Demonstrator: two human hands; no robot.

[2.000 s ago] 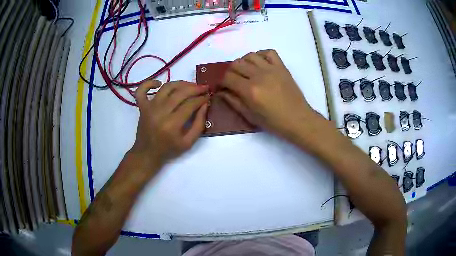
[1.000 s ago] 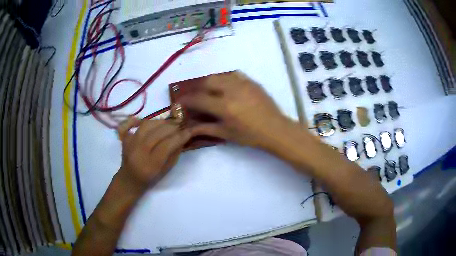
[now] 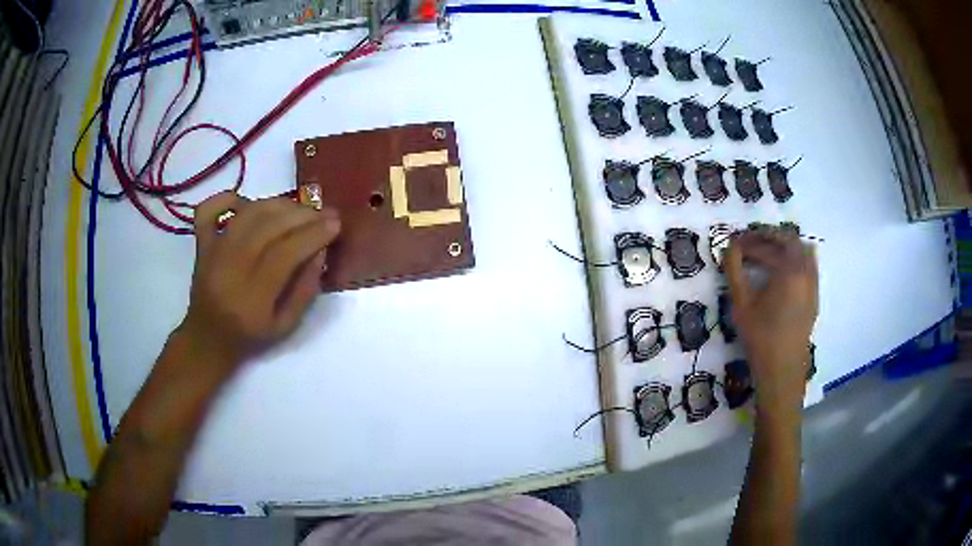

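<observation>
The reddish-brown square test fixture (image 3: 357,240) lies on the white bench, with cream strips framing a bare square nest on its right half. My left hand (image 3: 256,267) is at its left edge, fingertips beside a small metal contact terminal (image 3: 310,195); what lies under them is hidden. My right hand (image 3: 776,288) is over the white foam tray (image 3: 611,427) with its fingers together at the right side of a silvery round miniature speaker (image 3: 722,243) in the fourth row. The hand covers part of the neighbouring units.
Red and black test leads (image 3: 240,146) loop at the upper left, towards the grey tester (image 3: 282,19) at the top edge. Rows of dark and silvery wired units fill the tray; thin wires stick out over its left edge. Layered stacked trays (image 3: 27,277) stand at far left.
My right hand has moved from the fixture to the tray. The tan pocket in the fourth row now has a silvery unit in it. The fixture's nest is uncovered. My left hand stays at the fixture's left edge.
</observation>
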